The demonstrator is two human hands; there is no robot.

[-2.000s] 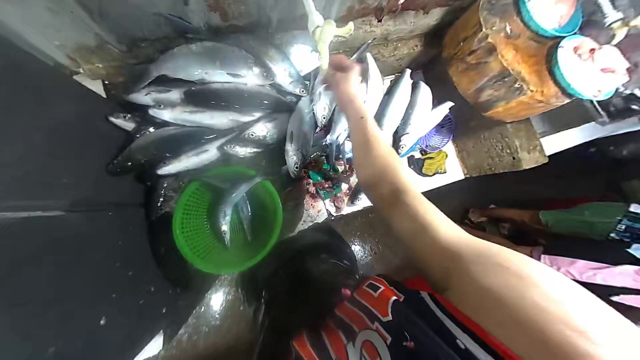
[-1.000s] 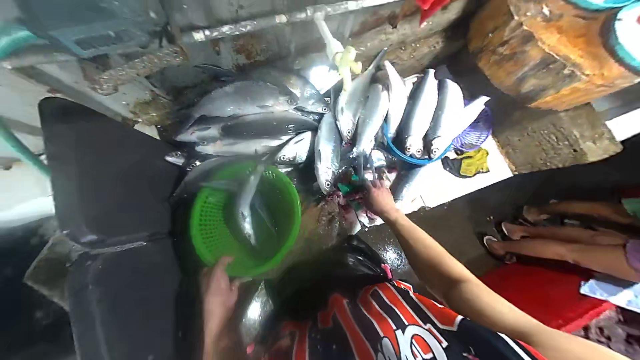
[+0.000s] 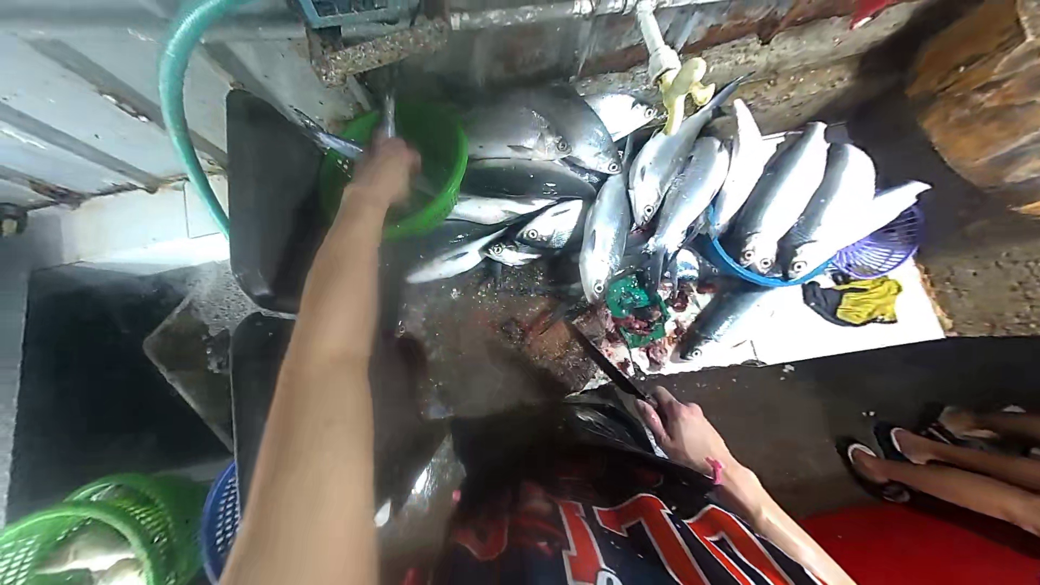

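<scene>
My left hand, motion-blurred, is at the green plastic basket; it seems closed on a silvery fish whose narrow end sticks out past the fist. Another fish end juts over the basket's left side. My right hand grips a dark-bladed knife by its handle, the blade pointing up and left toward a wet, blood-stained surface. Beyond the blade lie whole silver fish in a pile, beside fish innards around a small green plastic piece.
Several fish rest over a blue-rimmed basin, beside a purple basket and a yellow-black cloth. A tap overhangs the pile. A teal hose hangs left. Green baskets stand lower left. Another person's feet are at right.
The green basket has moved from below the fish pile to its upper left side. My left hand has gone from the basket's near edge to over it. The view has shifted.
</scene>
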